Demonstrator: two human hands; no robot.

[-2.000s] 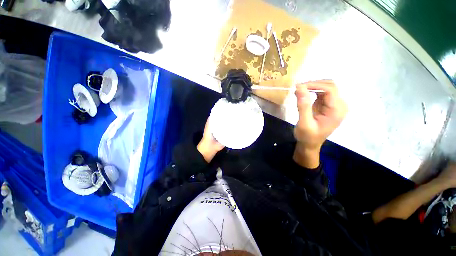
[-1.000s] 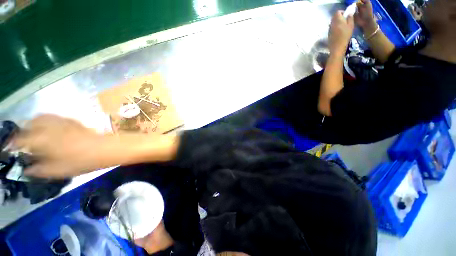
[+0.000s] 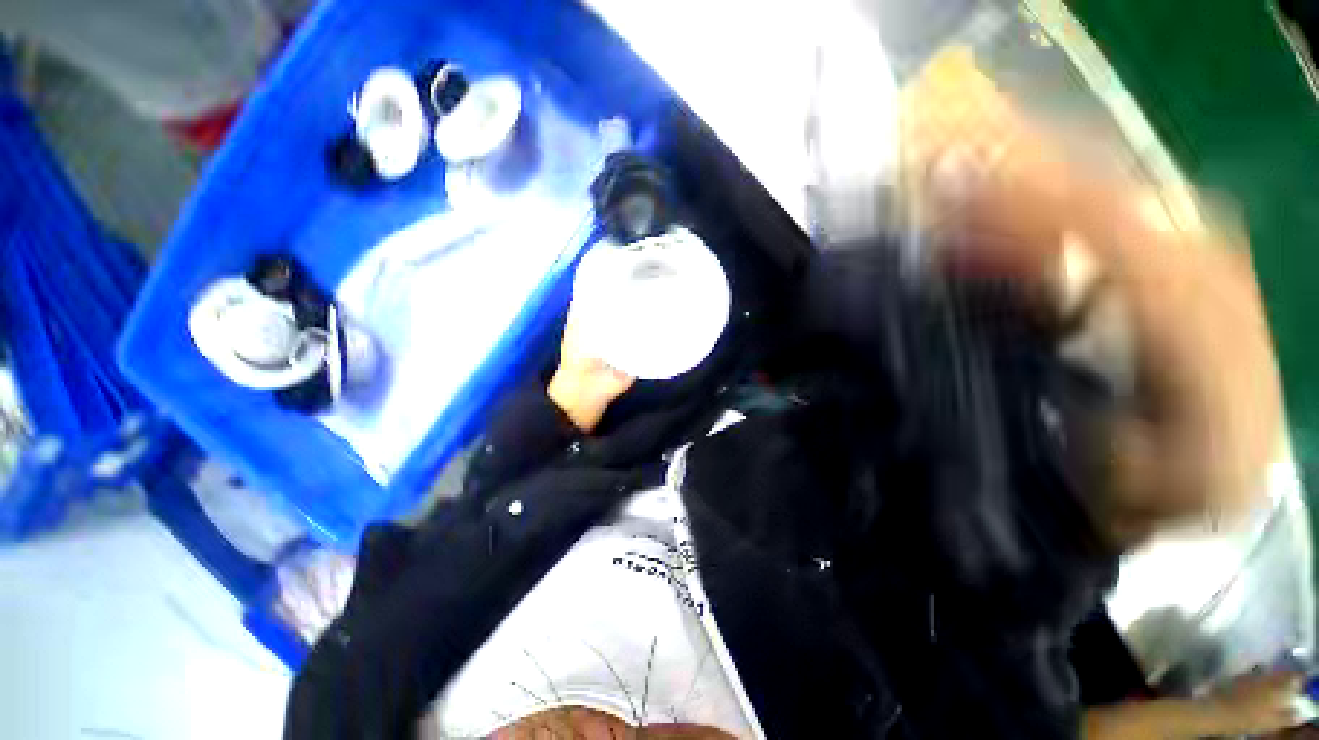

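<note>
My left hand (image 3: 590, 388) holds a round white disc (image 3: 658, 311) by its lower left edge, in front of my chest. A black ridged hair piece (image 3: 634, 200) sits at the disc's top edge. My right hand (image 3: 1143, 304) is strongly blurred at the right, over the bench. A large dark bundle, seemingly a black-robed figurine (image 3: 948, 390), is at its fingers, with small white spots near the palm. Its shape and the exact grip are blurred. No cotton swab can be made out in my right hand.
A large blue bin (image 3: 217, 188) stands at the left, with white-and-black hat parts (image 3: 261, 336) and a pale liner (image 3: 434, 311). Stacked blue bins (image 3: 65, 246) lie beyond it. The cardboard pad (image 3: 948, 94) is partly covered. Another person's forearm (image 3: 1201, 716) shows at lower right.
The view has swung from the right back to the left. My right hand has moved away from the dark cluster at the bench's left, and a dark bundle is now with it. My left hand keeps the disc.
</note>
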